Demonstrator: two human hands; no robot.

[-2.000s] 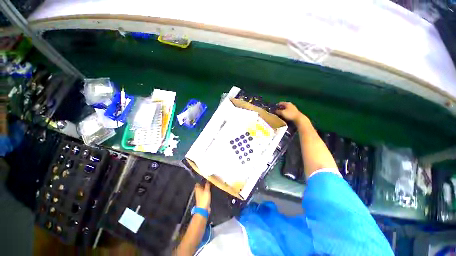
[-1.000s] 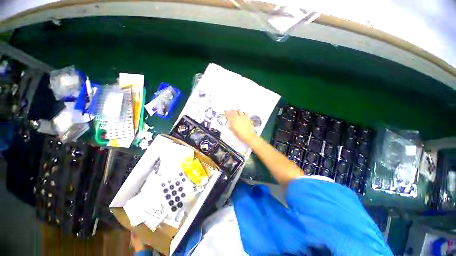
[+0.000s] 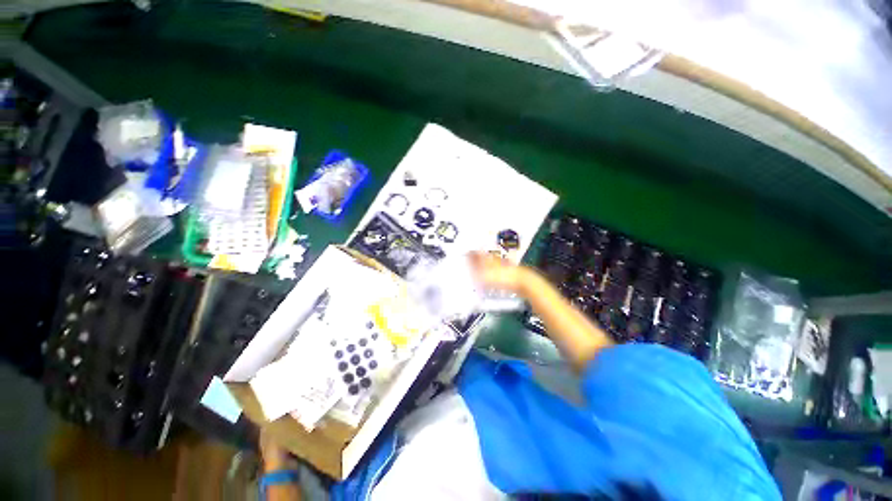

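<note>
An open white-and-brown carton [image 3: 303,367] is tilted near my body, holding papers, a yellow item and a sheet of black dots. My left hand [image 3: 275,456] grips its lower edge; the fingers are mostly hidden. My right hand [image 3: 497,274] holds a blurred clear plastic piece [image 3: 445,289] over the carton's right edge. A black compartment tray [image 3: 391,243] with round parts lies partly under the carton. Behind it, several round watch-like parts [image 3: 423,217] lie on a white sheet [image 3: 479,181].
A green basket [image 3: 197,235] with sheets and a small blue bin [image 3: 337,186] stand left of the white sheet. Black trays [image 3: 117,352] lie at lower left. A filled black tray [image 3: 626,284] and a plastic-covered tray [image 3: 758,338] are at right. A pale blue slip [image 3: 222,399] touches the carton's corner.
My right hand has left the carton, reached over the white sheet, then moved back nearer the carton with clear plastic. The carton moved lower left, uncovering the sheet and compartment tray.
</note>
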